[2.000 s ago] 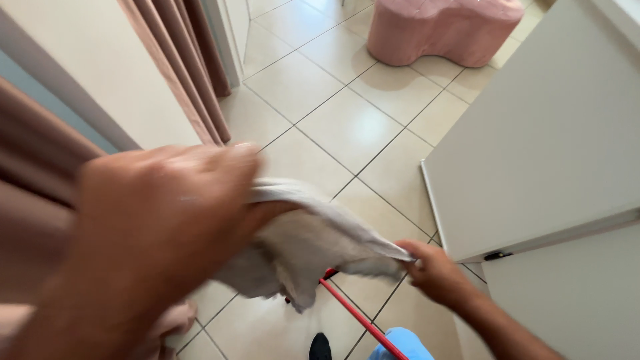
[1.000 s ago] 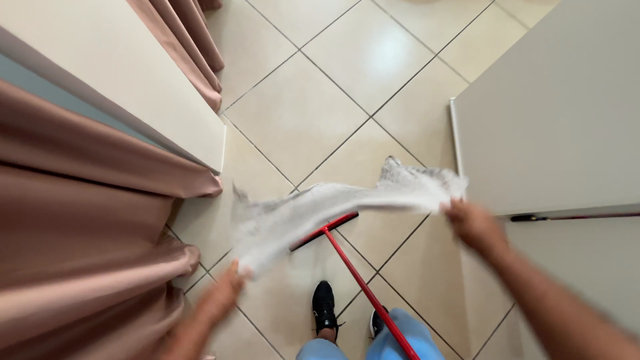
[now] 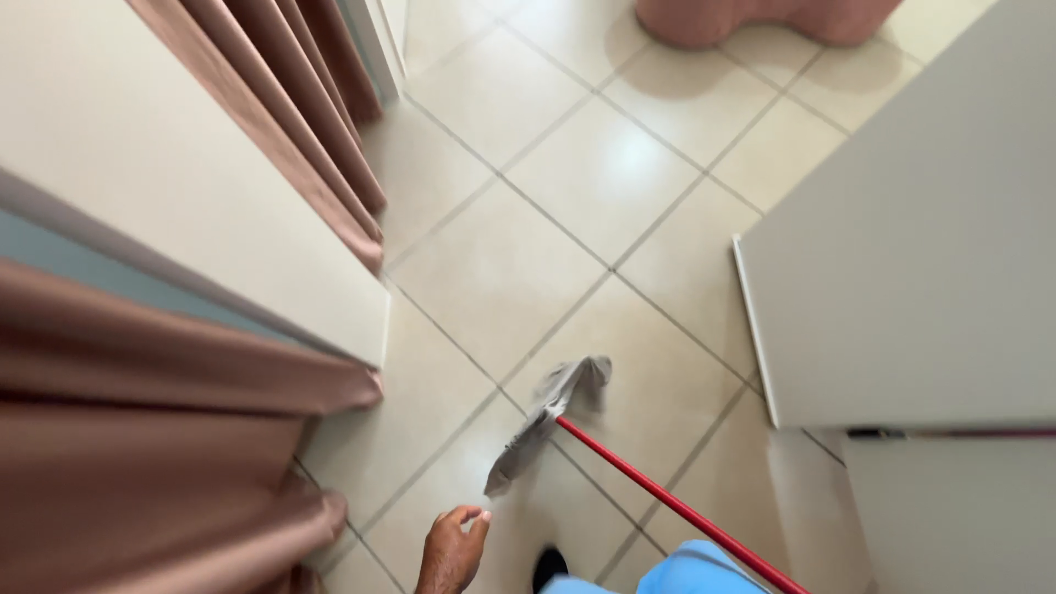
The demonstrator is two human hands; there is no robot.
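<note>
A damp-looking grey cloth is draped over the head of a floor squeegee, whose red pole slants down to the lower right edge. The squeegee head itself is hidden under the cloth. My left hand is just below the cloth's lower left end, with fingers curled and thumb near the index finger, holding nothing that I can see. A small gap separates it from the cloth. My right hand is out of view.
Pink curtains hang on the left beside a white partition. At right stands a light grey panel. A pink pouf sits on the tiled floor at the top. My black shoe shows below.
Both hands held the cloth stretched out above the squeegee; now it lies over the squeegee head. My left hand has let go of it, and my right hand has left the view.
</note>
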